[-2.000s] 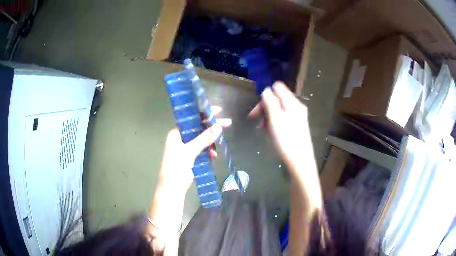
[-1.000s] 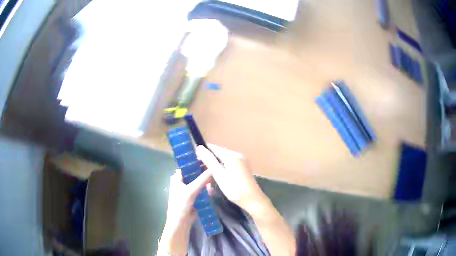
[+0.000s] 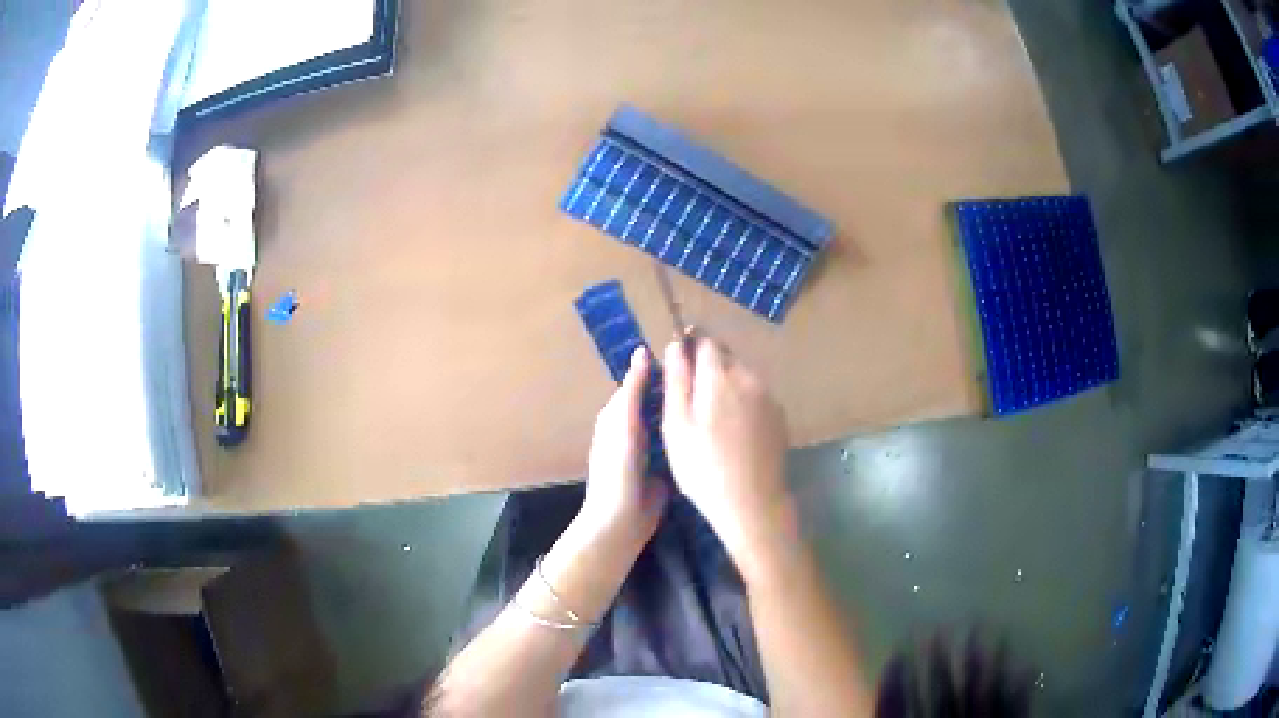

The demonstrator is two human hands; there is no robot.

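Note:
My left hand (image 3: 619, 446) is closed around a dark blue solar cell strip (image 3: 613, 326), whose upper end points up and left. My right hand (image 3: 718, 414) is against it and pinches another thin strip (image 3: 672, 297), seen nearly edge-on. Both hands are at the table's near edge and hide the lower parts of the strips. Just beyond them, a strip stack (image 3: 687, 220) lies slanted on the table, blue gridded strips side by side with a grey block along its far side.
The brown table (image 3: 421, 309) holds a yellow and black knife (image 3: 234, 358), white tissue (image 3: 225, 208), a blue chip (image 3: 285, 306), white sheets (image 3: 105, 309), a black-edged tray (image 3: 288, 49) and a large blue square sheet (image 3: 1041, 302). An open carton (image 3: 176, 631) is at lower left.
The view has swung from the floor carton to the table, then further right. My right hand, apart from my left over the carton earlier, is now beside it. The hands are now near the strip stack.

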